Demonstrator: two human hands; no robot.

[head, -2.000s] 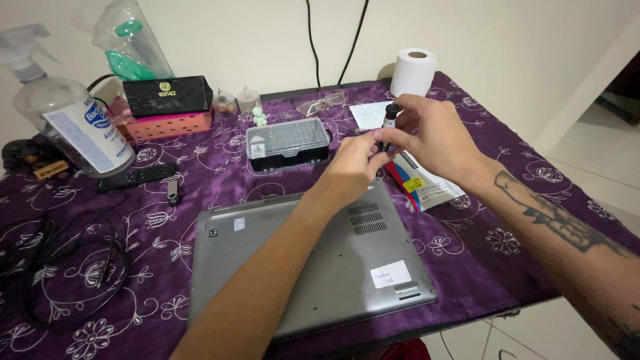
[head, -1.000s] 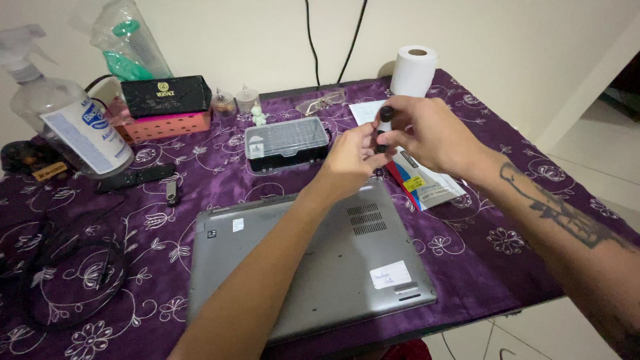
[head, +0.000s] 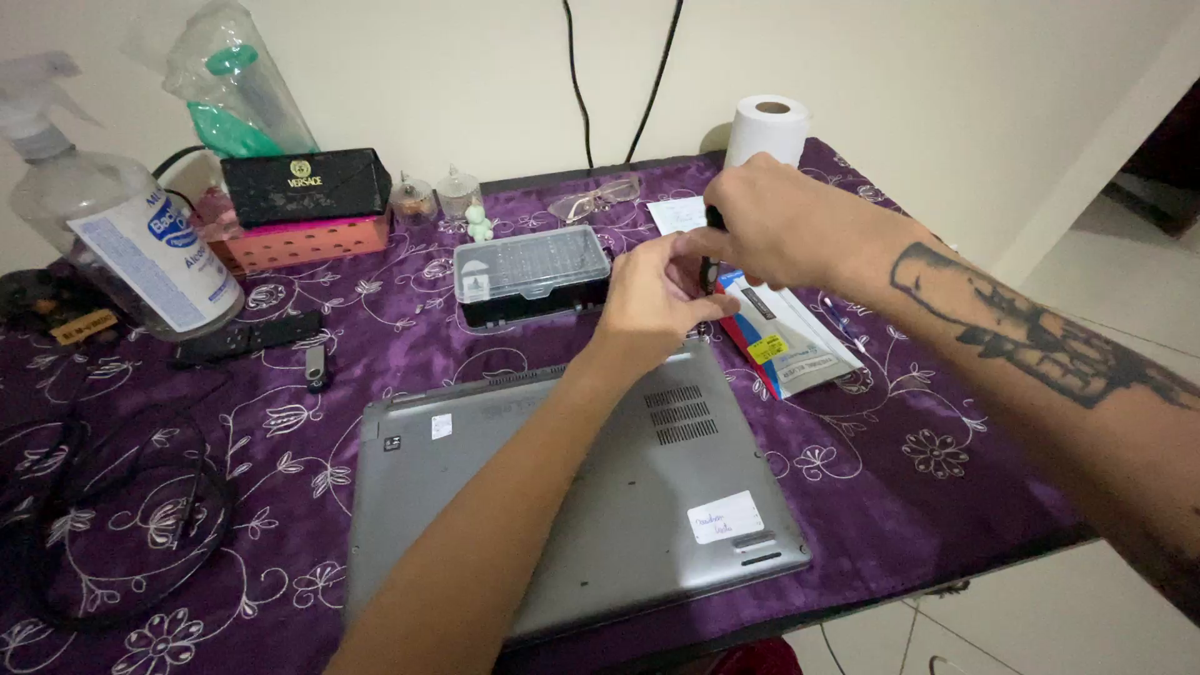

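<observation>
A small dark cylindrical object (head: 710, 273), mostly hidden by fingers, is between my two hands above the far right corner of the laptop. Its lower part is pinched by my left hand (head: 654, 295), while my right hand (head: 773, 220) grips it from above. What it is exactly cannot be told. Beneath my forearms lies the grey laptop (head: 600, 525), closed and underside up, with vents and a white label bearing writing. Just beyond its far edge sits a black case with a clear lid (head: 534, 265). A packet (head: 783, 342) lies to the right, below my right wrist.
On the purple embroidered cloth (head: 928, 455) stand a spray bottle (head: 159, 253) at left and a paper roll (head: 769, 127) at the back. Eyeglasses (head: 597, 199), a USB stick (head: 317, 367), a remote control (head: 248, 337), a glasses case (head: 305, 187) and coiled black cable (head: 220, 525) also lie there.
My right hand has turned over the small object, its back now raised and its fingers pointing more downward. The object's top, visible earlier, is now largely covered. The laptop has not moved.
</observation>
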